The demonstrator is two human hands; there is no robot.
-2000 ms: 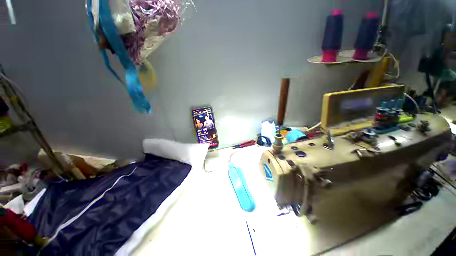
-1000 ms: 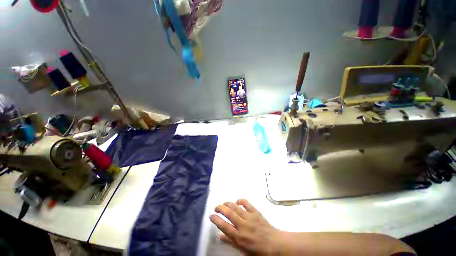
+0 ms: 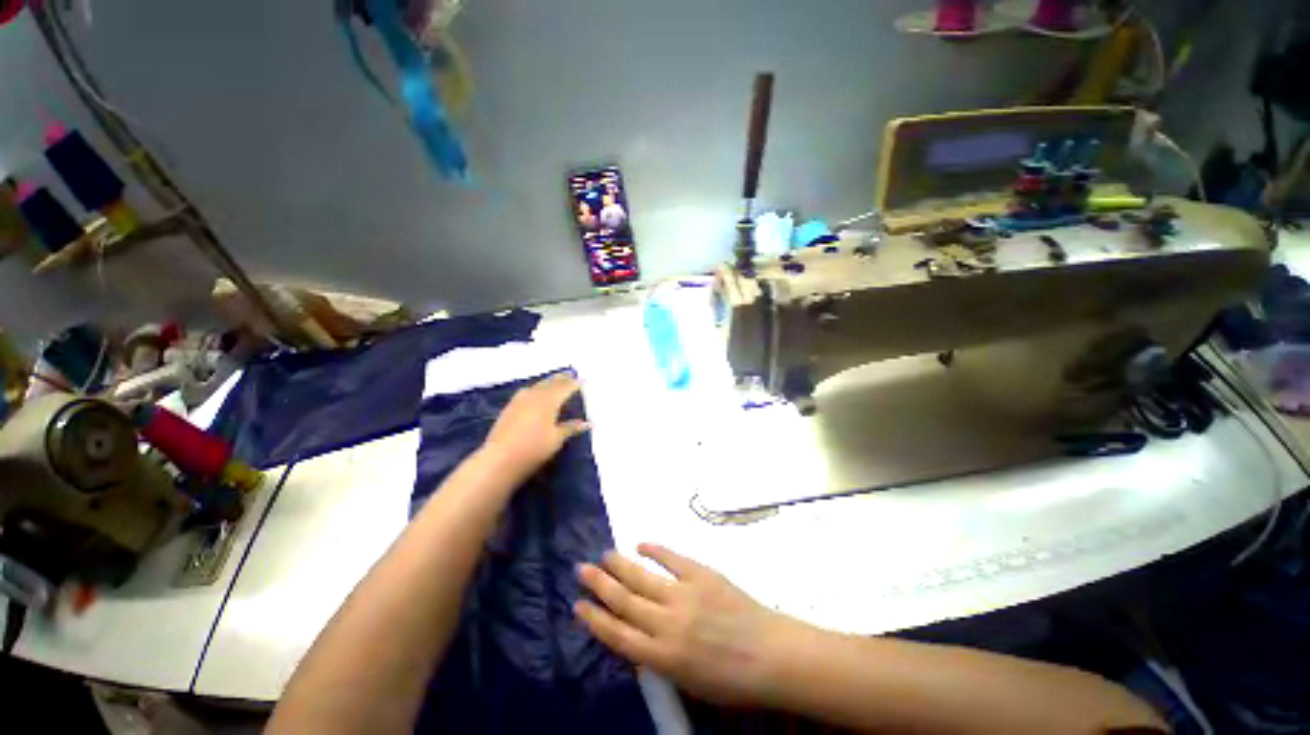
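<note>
A navy garment panel (image 3: 525, 574) lies lengthwise on the white table in front of me, with a white strip along its right edge and white material beyond its far end. My left hand (image 3: 535, 419) rests on the panel's far end, fingers near its upper right corner. My right hand (image 3: 668, 618) lies flat at the panel's right edge with fingers spread. Neither hand visibly grips anything. The panel's near end is cut off by the frame.
A beige sewing machine (image 3: 991, 309) stands at right, with a blue strip (image 3: 665, 342) by its needle end. A smartphone (image 3: 604, 226) leans on the wall. Another navy piece (image 3: 338, 388) lies behind left. A second machine (image 3: 89, 467) with a red cone (image 3: 184, 441) stands at far left.
My left hand has come into view and lies on the panel's far end. My right hand stays near the panel's right edge. The view has shifted, and the panel now lies more lengthwise.
</note>
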